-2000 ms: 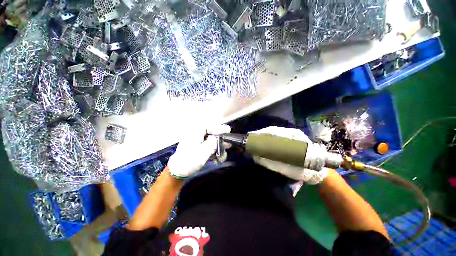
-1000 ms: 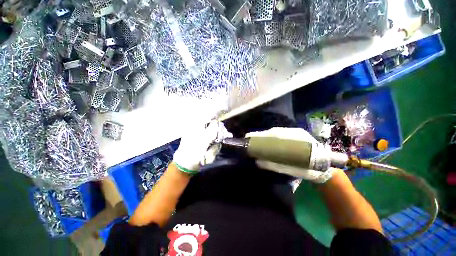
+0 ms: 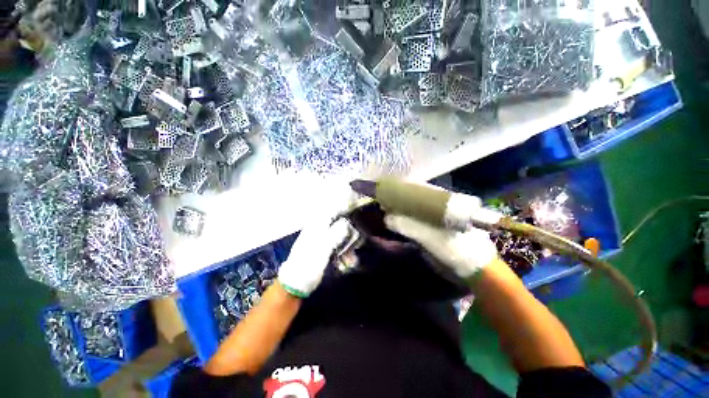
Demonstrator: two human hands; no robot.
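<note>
My right hand point(image 3: 451, 237), in a white knit glove, holds the olive-tan air tool point(image 3: 412, 202). The tool's dark nose points left, over the table's front edge. My left hand point(image 3: 311, 253), gloved with a green-edged cuff, holds a small shiny metal part point(image 3: 347, 239) at its fingertips, below and left of the nose. The nose and the part look apart. The part's exact shape is blurred. A pile of thin silver pins point(image 3: 334, 116) lies on the white table point(image 3: 249, 206) in front of me.
Perforated brackets point(image 3: 183, 144) heap at the left and back. A clear bag of pins point(image 3: 85, 194) bulges at the left edge. Blue bins stand below the table at left point(image 3: 198, 307) and right point(image 3: 606, 206). A hose point(image 3: 622, 291) curves down at the right. One bracket point(image 3: 189, 221) lies alone.
The tool has moved up and left, and its nose has come away from the part. My left hand has dropped slightly, with the part at its fingers.
</note>
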